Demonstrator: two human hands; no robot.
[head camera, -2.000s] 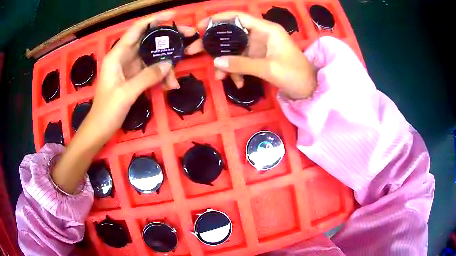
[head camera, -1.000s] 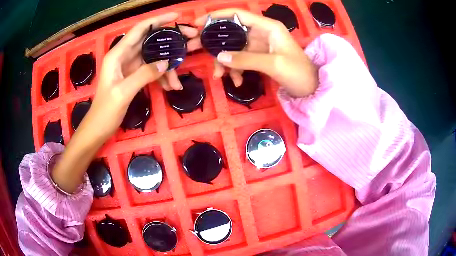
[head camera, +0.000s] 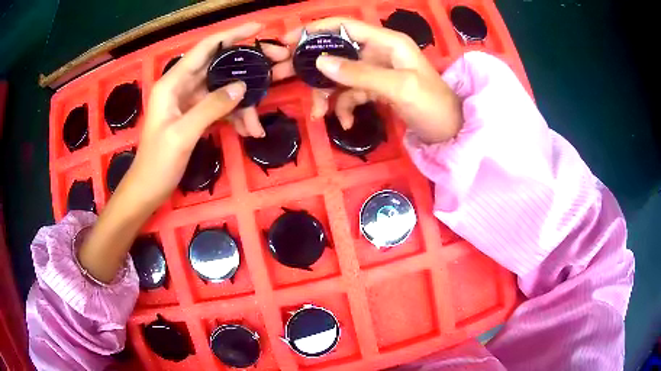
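My left hand (head camera: 181, 109) holds a black-rimmed round watch head (head camera: 238, 72) over the far part of the red foam tray (head camera: 333, 196). Its dark screen shows short pale text lines, and my thumb lies on the lower part of the glass. My right hand (head camera: 398, 80) holds a watch head with silver lugs (head camera: 324, 55) beside it. Small text lines show near the top of its screen, and my thumb covers the middle. The two watch heads are close together but apart.
Many watch heads rest in the tray's square pockets, such as a black one (head camera: 296, 238) and one with a teal graphic (head camera: 388, 219). Two near right pockets are empty. A thin brown edge (head camera: 145, 32) lies beyond the tray on the dark green surface.
The left watch's screen went from a pale square pattern with text to menu lines, which have since changed. The right watch's menu gave way to small text. My right thumb moved up its screen.
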